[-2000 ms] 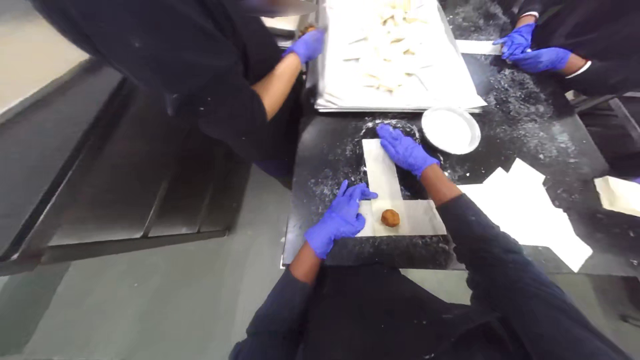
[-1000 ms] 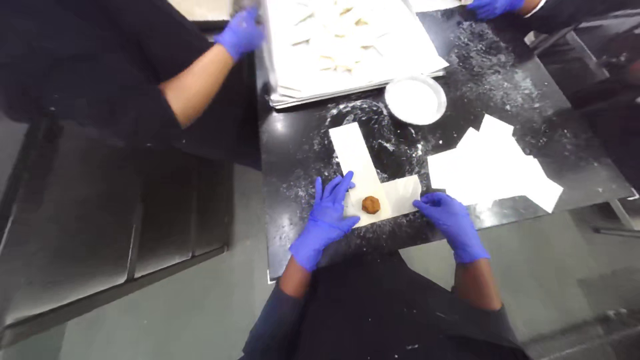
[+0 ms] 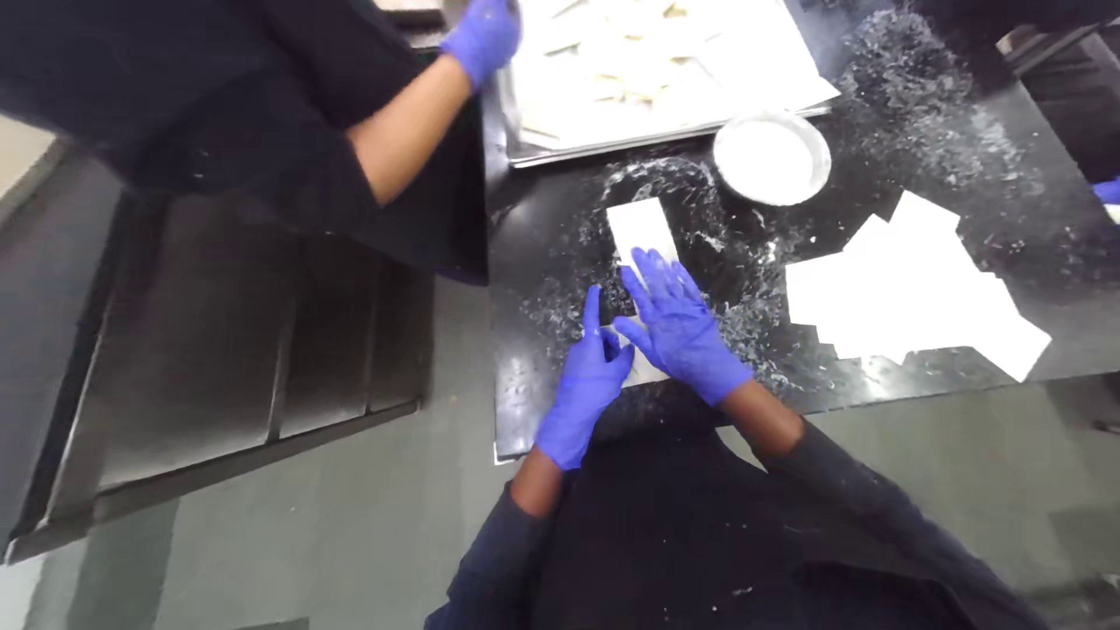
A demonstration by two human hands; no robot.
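Note:
Both of my hands wear blue gloves. A pale dough strip (image 3: pixel 641 229) lies on the black table, its upper end bare of my hands. My right hand (image 3: pixel 678 324) lies flat, fingers extended, over the strip's lower part and the place where the strips meet. My left hand (image 3: pixel 592 372) touches the left side of that place, index finger pointing up and the thumb near the right hand's thumb. A bit of pale dough (image 3: pixel 643 369) shows between the hands. The brown ball of filling is out of sight, and whether the left fingers pinch the dough is hidden.
Loose pale dough sheets (image 3: pixel 901 289) lie overlapped at the right. A round bowl of white flour (image 3: pixel 772 159) stands beside a lined metal tray (image 3: pixel 612 144) of shaped pale pieces. A co-worker's gloved hand (image 3: pixel 483 39) is at the tray's left edge. Flour dusts the black table (image 3: pixel 547 236).
My right hand has moved from the right end of the side strip onto the strips' meeting place. The brown filling, seen earlier, is now covered.

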